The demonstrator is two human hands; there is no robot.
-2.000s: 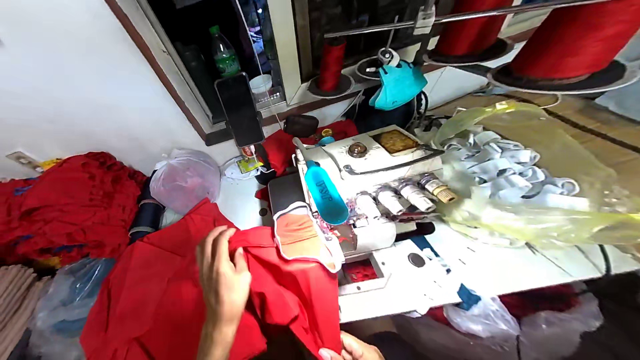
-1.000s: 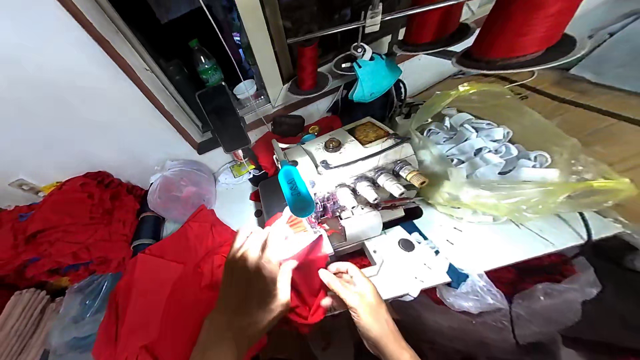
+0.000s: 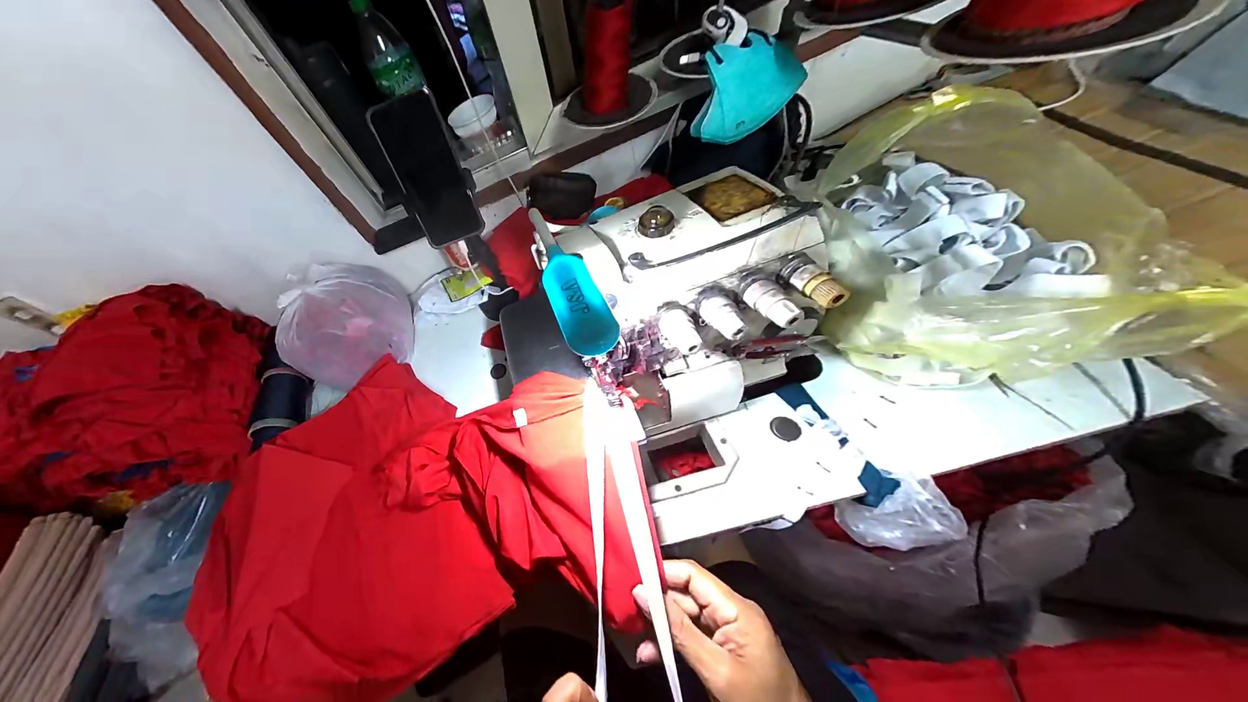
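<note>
White elastic tape (image 3: 636,497) runs in two strands from the needle area of a white overlock sewing machine (image 3: 697,258) down toward me. My right hand (image 3: 726,639) pinches one strand and the edge of the red fabric (image 3: 546,468) between thumb and fingers. Of my left hand (image 3: 570,688) only a fingertip shows at the bottom edge, beside the other strand; its grip cannot be made out. The fabric reaches up to the needle area and spreads left over the table edge. A turquoise plastic piece (image 3: 579,302) hangs over the machine's front.
A yellow plastic bag (image 3: 1111,322) of looped light elastic lies to the right. Red cloth is heaped (image 3: 146,390) at left, near a pinkish bag (image 3: 346,322). A phone (image 3: 426,166) is mounted behind; large red thread cones (image 3: 1043,15) stand at the back.
Both hands have moved down toward the bottom edge, away from the machine. The two white strands now lie over the red fabric. My left hand, earlier flat on the fabric, is mostly out of view.
</note>
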